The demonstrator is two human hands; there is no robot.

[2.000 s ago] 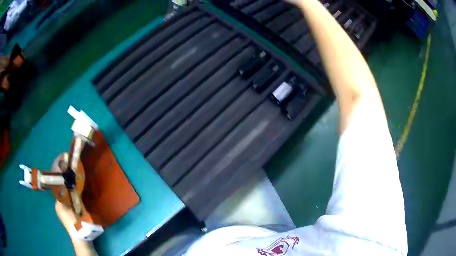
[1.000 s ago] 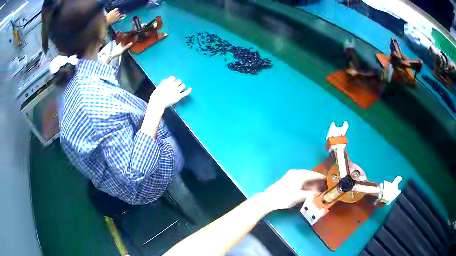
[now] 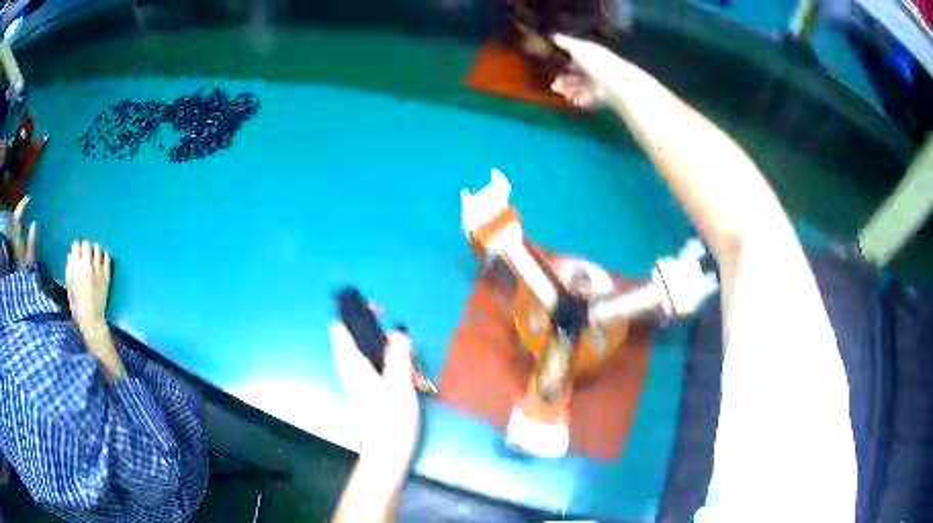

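The Y-shaped assembly fixture (image 3: 532, 274), with three tan arms and white end blocks, stands on its orange-brown base plate (image 3: 476, 358) in front of me. A small black hub (image 3: 570, 310) sits at its middle. My left hand (image 3: 384, 393), left of the fixture, holds a chunky black part (image 3: 360, 322) upright above the bench. My right hand (image 3: 585, 77) is stretched forward to another fixture (image 3: 542, 31) at the far side. It is blurred, and I cannot tell whether it grips that fixture.
A heap of loose small black parts (image 3: 210, 123) lies on the teal bench (image 3: 266, 225) at the far left. A person in a blue checked shirt (image 3: 97, 429) is at the left, a hand on the bench edge. A black ribbed tray (image 3: 880, 398) is at the right, partly behind my right arm.
My left hand has let go of the fixture and now holds a black part. My right arm has come into view, reaching to the far side. The view has turned rightward.
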